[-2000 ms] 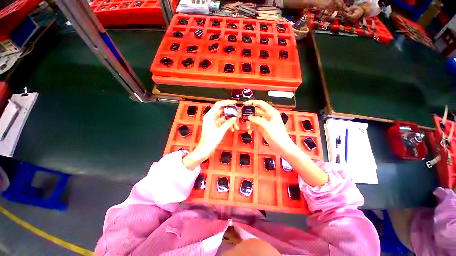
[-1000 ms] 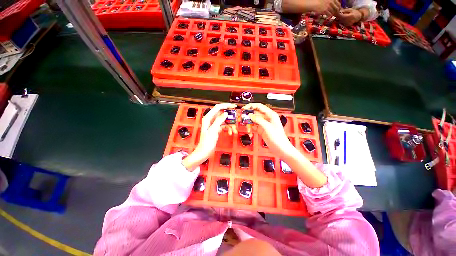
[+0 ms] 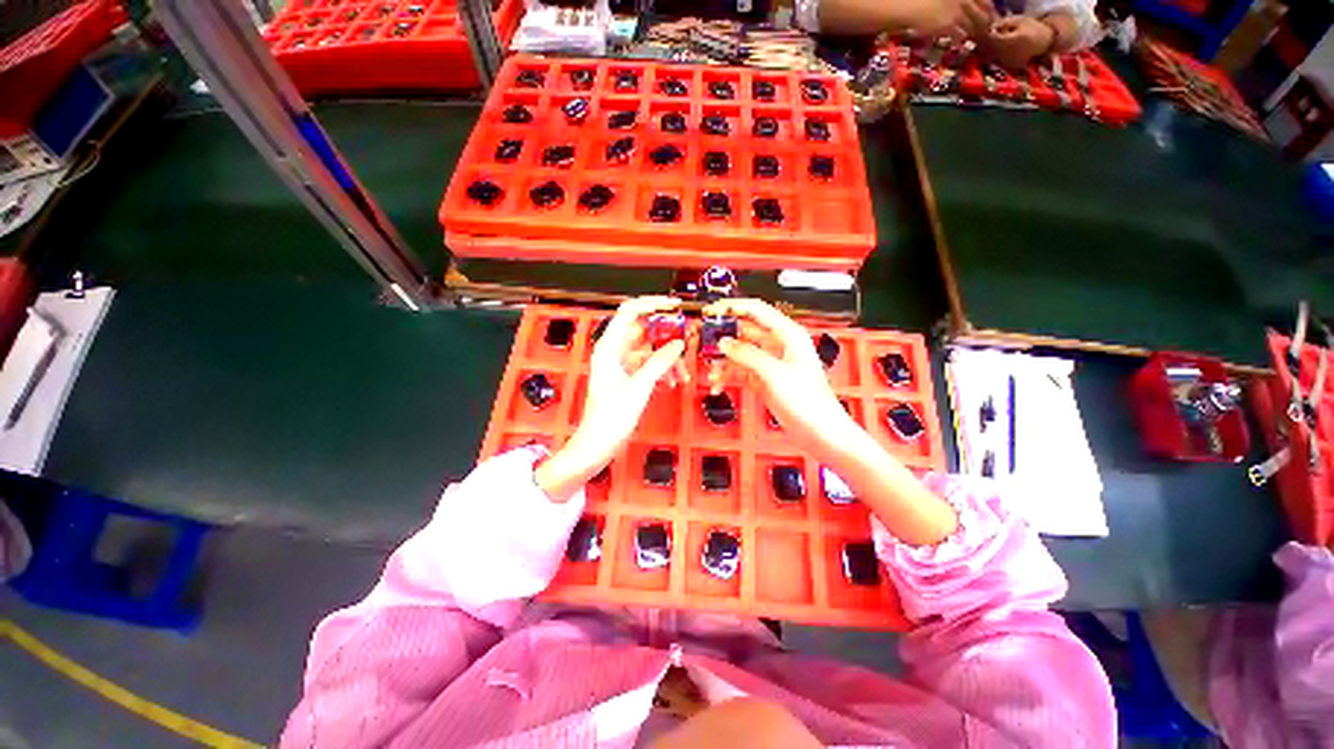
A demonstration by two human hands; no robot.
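Observation:
My left hand (image 3: 626,384) holds a smartwatch body (image 3: 666,328) between its fingers; its face shows red. My right hand (image 3: 778,366) holds a second smartwatch body (image 3: 718,334), which looks dark with a bluish tint. The two units are side by side above the far part of the near orange-red tray (image 3: 783,568). The tray's pockets hold single black units; one pocket in the front row is empty. My hands and forearms hide some pockets.
Beyond lie stacked orange-red trays (image 3: 658,243) with units, small dark shiny parts (image 3: 716,281) and a white label (image 3: 815,280). A metal upright (image 3: 300,147) stands left. Right are a record sheet (image 3: 1046,439) and red parts box (image 3: 1192,410). Another person's hands work at the top right.
The face in my left hand has turned from pale to red; the one in my right hand has turned from pale to dark. Both hands stay in nearly the same place.

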